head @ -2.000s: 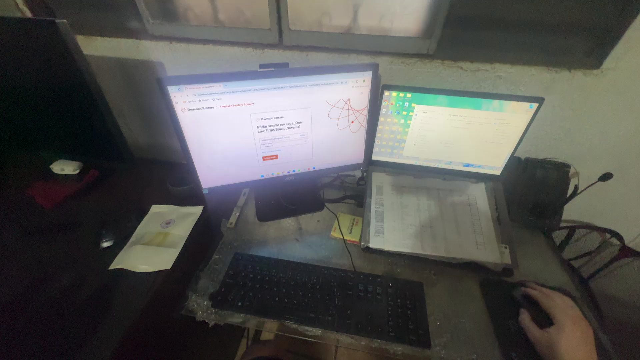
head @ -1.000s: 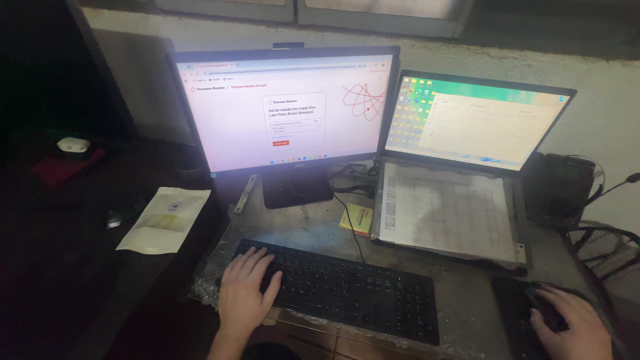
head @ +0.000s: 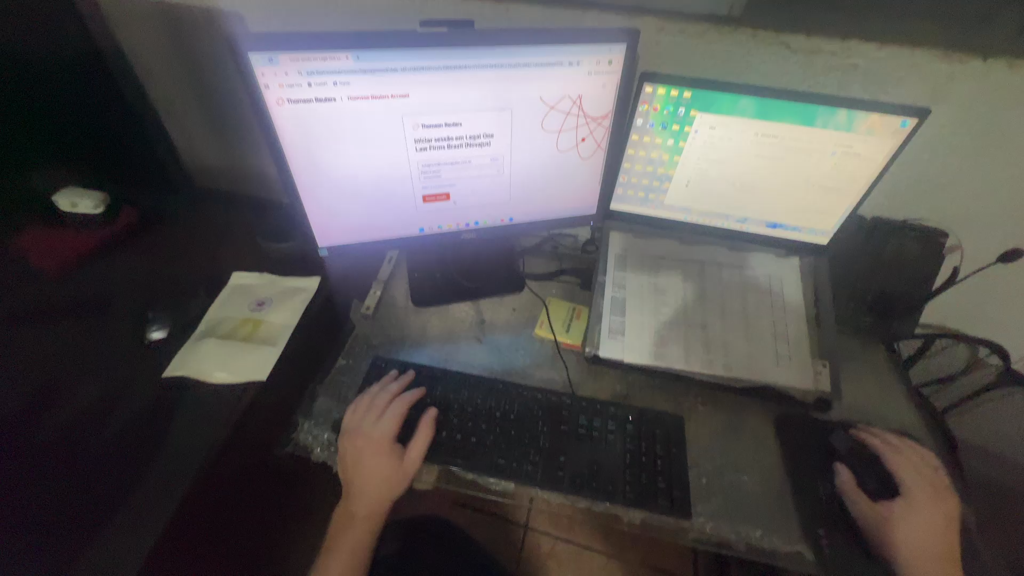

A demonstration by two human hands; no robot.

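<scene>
My left hand [head: 384,440] rests with its fingers spread on the left end of a black computer keyboard [head: 552,440], which lies near the desk's front edge. At the right, my right hand [head: 904,488] is curled around a dark computer mouse [head: 868,468] on a black mouse pad [head: 800,472]. Behind the keyboard, a monitor [head: 360,160] shows a web page with a sign-in box. To its right stands an open laptop [head: 768,160] with desktop icons and a pale window on its screen. A printed paper sheet [head: 704,296] covers the laptop's keyboard area.
A yellow note pad [head: 564,322] lies beside the laptop, near a black cable [head: 552,320]. The monitor's stand [head: 464,272] is behind the keyboard. Left, a pale pouch [head: 248,328] and a white object [head: 80,200] lie on a dark surface. A thin microphone-like stalk [head: 980,268] is at right.
My left hand, out of view two seconds ago, has come onto the keyboard's left end and stays there. My right hand remains at the mouse.
</scene>
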